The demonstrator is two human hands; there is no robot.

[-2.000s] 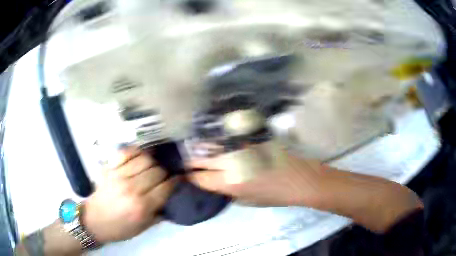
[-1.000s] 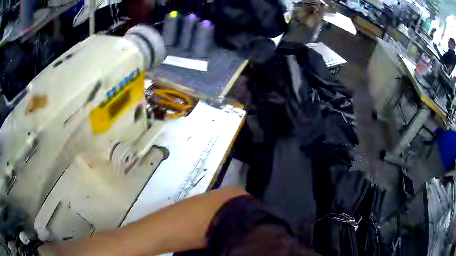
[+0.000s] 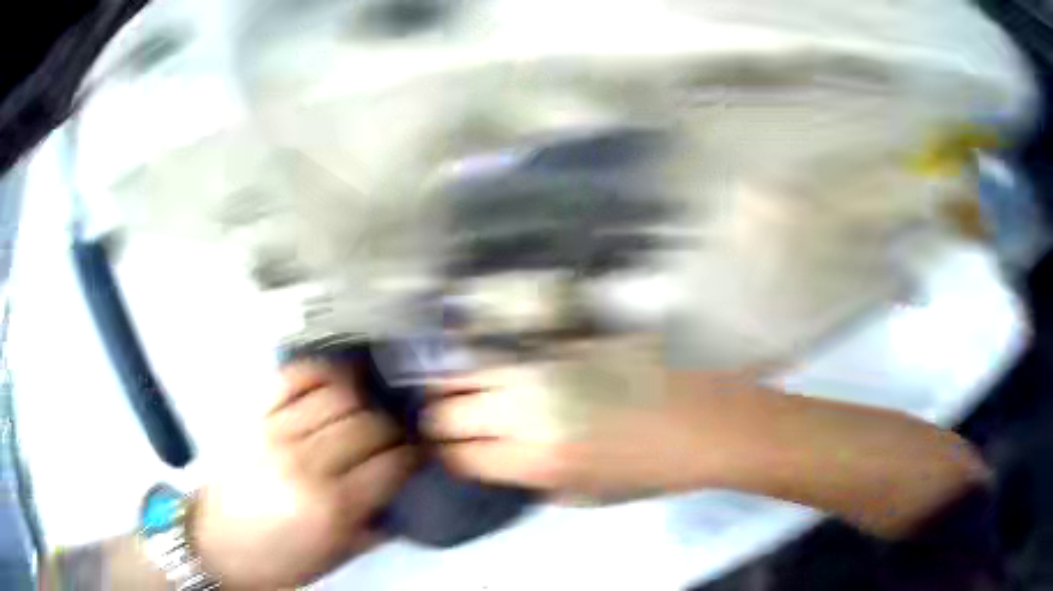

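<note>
The frame is strongly blurred. A black cloth piece [image 3: 456,508] lies on the white table in front of the sewing machine [image 3: 762,231]. My left hand [image 3: 312,473], with a watch at the wrist, rests on the cloth's left side with fingers curled. My right hand [image 3: 543,433] is on the cloth's right side, its fingers close to the left hand's fingers. Part of the right hand is blurred over by a pale shape. The presser foot and needle cannot be made out. Whether the fingers grip the cloth or press it flat is unclear.
The black machine lamp [image 3: 133,352] hangs left of the machine head, near my left hand. The white table [image 3: 658,537] extends below my hands and at the right. A yellow label [image 3: 958,150] shows at the upper right.
A second ago the view was turned right, showing the machine's right end, thread cones and black bundles. Now it is back on both hands and the cloth, much as two seconds ago.
</note>
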